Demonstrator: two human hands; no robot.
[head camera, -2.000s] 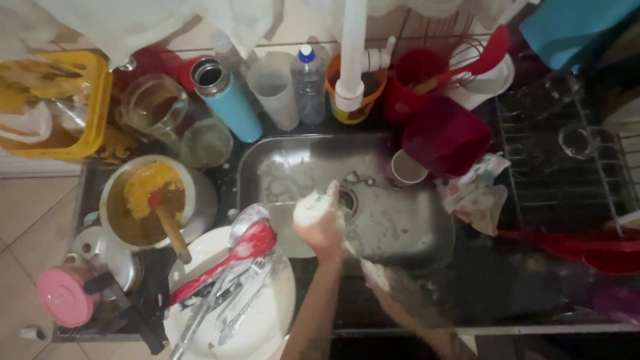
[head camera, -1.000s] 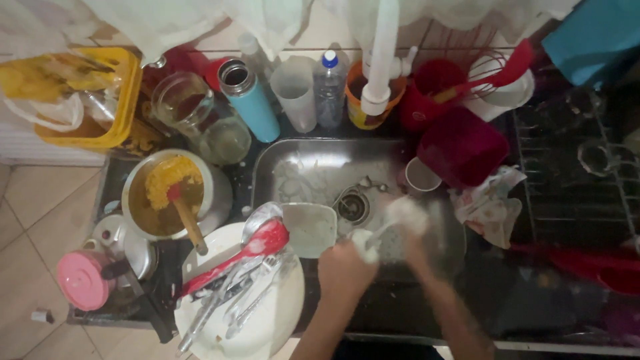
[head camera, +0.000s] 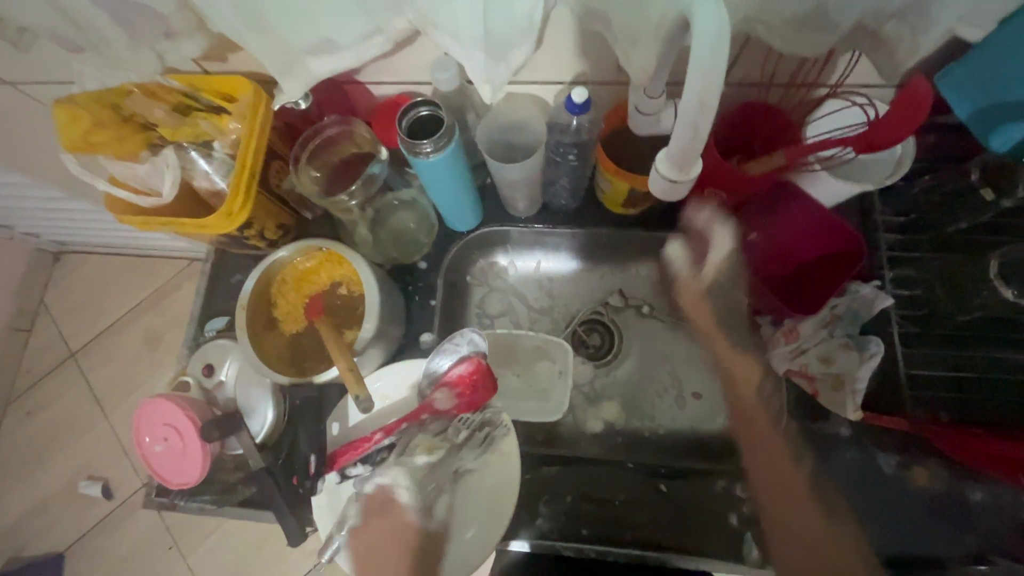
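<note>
My left hand (head camera: 388, 512), soapy and blurred, is over the white plate (head camera: 492, 496) at the sink's left, touching or close to the soapy cutlery (head camera: 472, 436) there; its grip is not clear. A red spatula (head camera: 460, 392) and a metal spoon (head camera: 456, 352) rest on that plate. My right hand (head camera: 704, 248), blurred and foamy, is above the right back of the steel sink (head camera: 528, 256), just below the white faucet (head camera: 676, 176); whether it holds anything cannot be told. A translucent rectangular container (head camera: 532, 376) sits at the sink's left, near the drain (head camera: 594, 338).
A pot of yellow food (head camera: 384, 320) with a wooden-handled spatula stands left. Along the back are a blue thermos (head camera: 444, 176), a plastic cup (head camera: 516, 160), a bottle (head camera: 570, 160) and an orange tub (head camera: 628, 176). A magenta container (head camera: 800, 248) and a crumpled bag (head camera: 832, 352) lie right.
My left hand has moved from over the sink to the plate of cutlery. My right hand has moved back toward the faucet. The small white cup at the sink's right is no longer visible.
</note>
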